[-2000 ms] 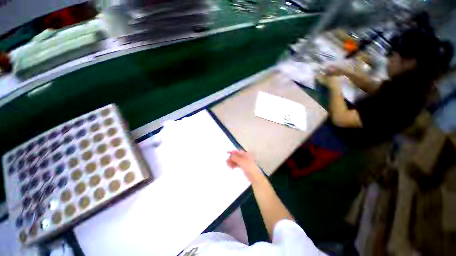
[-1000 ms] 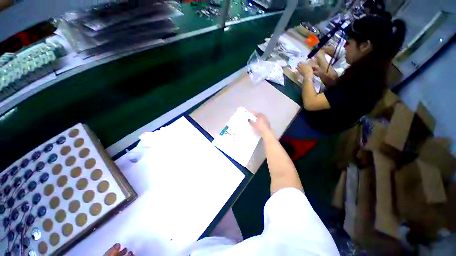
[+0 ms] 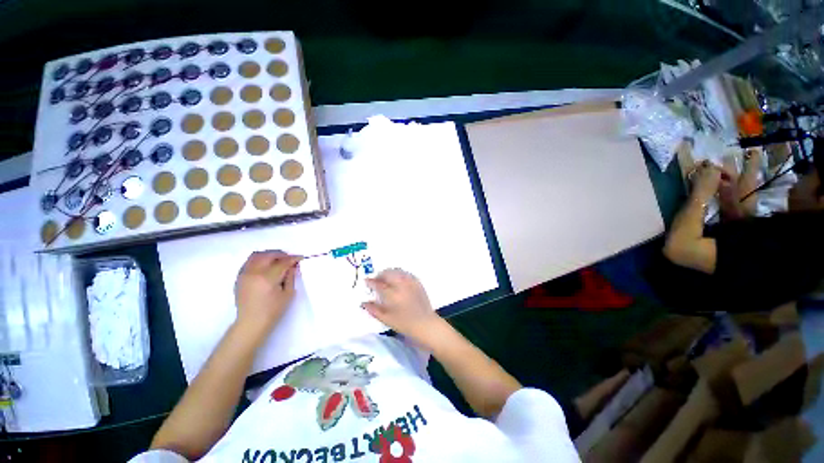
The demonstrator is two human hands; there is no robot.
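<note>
A narrow green circuit board [image 3: 350, 250] lies over the white work sheet [image 3: 434, 199], in front of me. Dark and red wires [image 3: 354, 271] and a small blue-and-white part [image 3: 368, 265] are just below it. The white panel's outline is lost in glare. My left hand [image 3: 266, 288] is left of the board, its fingertips pinched on a thin wire that runs to the board's left end. My right hand [image 3: 400, 300] is right of and below the small part, fingers bent; whether they grip anything is unclear.
A foam tray [image 3: 316, 185] with wired discs stands upper left. A clear box [image 3: 146, 312] of white pieces and stacked white panels [image 3: 54, 362] are at left. A tan board [image 3: 565, 185] is right. Another person [image 3: 723, 249] works at far right, near cartons [image 3: 650, 407].
The view has turned down and left. The panel with the green board has left the tan board, and the green board now lies between my hands. Both hands have come together over the white sheet.
</note>
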